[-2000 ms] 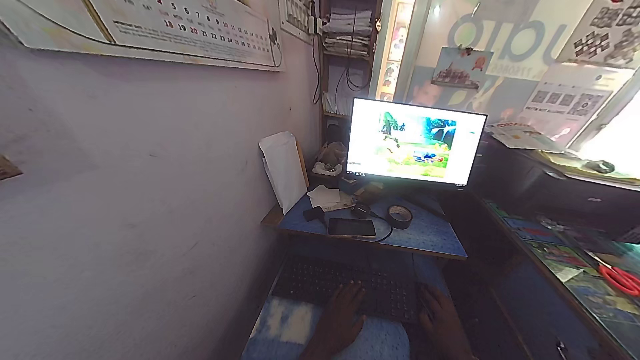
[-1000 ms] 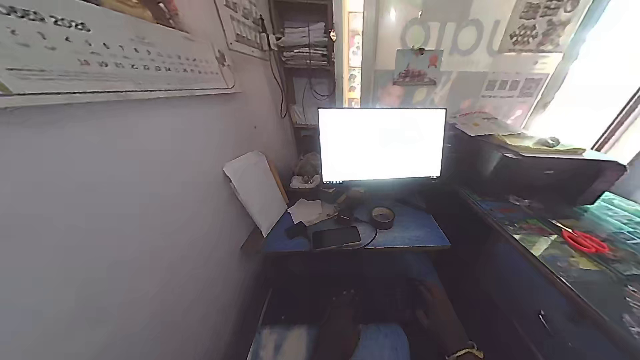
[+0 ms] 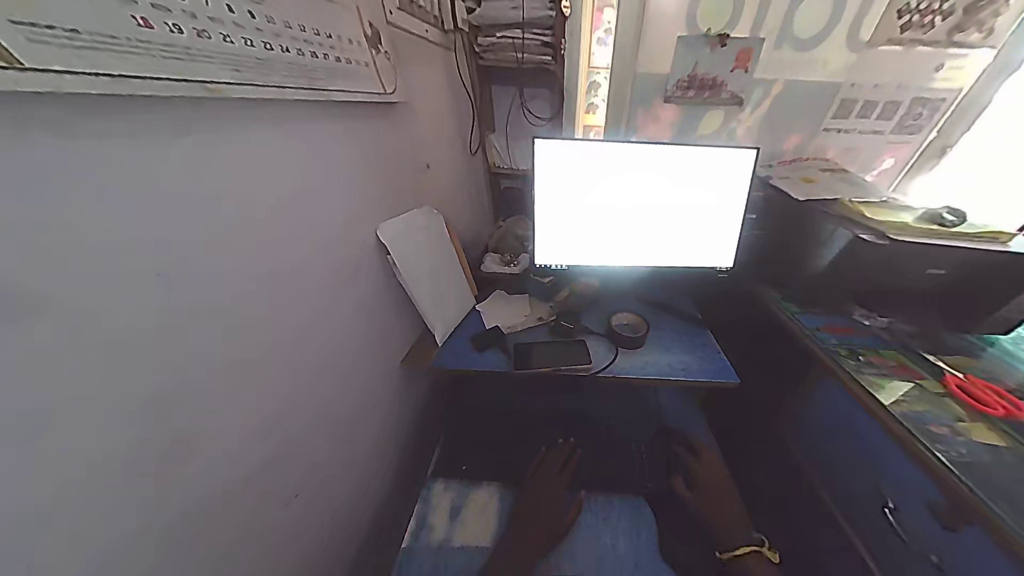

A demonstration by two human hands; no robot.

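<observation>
My left hand (image 3: 552, 488) rests on the middle of a dark keyboard (image 3: 512, 440) on a blue pull-out tray (image 3: 608, 532), fingers a little apart. To the right of the keyboard, my right hand (image 3: 704, 480) lies over a dark thing, likely a mouse, too dim to make out; a yellow band circles that wrist. Above the tray a monitor (image 3: 644, 204) shows a nearly blank white screen. On the blue desk top (image 3: 680, 356) in front of it lie a smartphone (image 3: 552, 354), a roll of black tape (image 3: 628, 330), a cable and some papers (image 3: 504, 310).
A white folder or envelope (image 3: 428, 268) leans on the left wall below a calendar (image 3: 200, 48). At the right, a black printer (image 3: 928, 272) with papers on top stands on a glass-topped counter, near red-handled scissors (image 3: 984, 396). Shelves with stacked papers (image 3: 516, 40) rise behind.
The monitor showed a colourful picture two seconds ago and has since turned nearly all white. Both hands stay around the keyboard. The view has shifted.
</observation>
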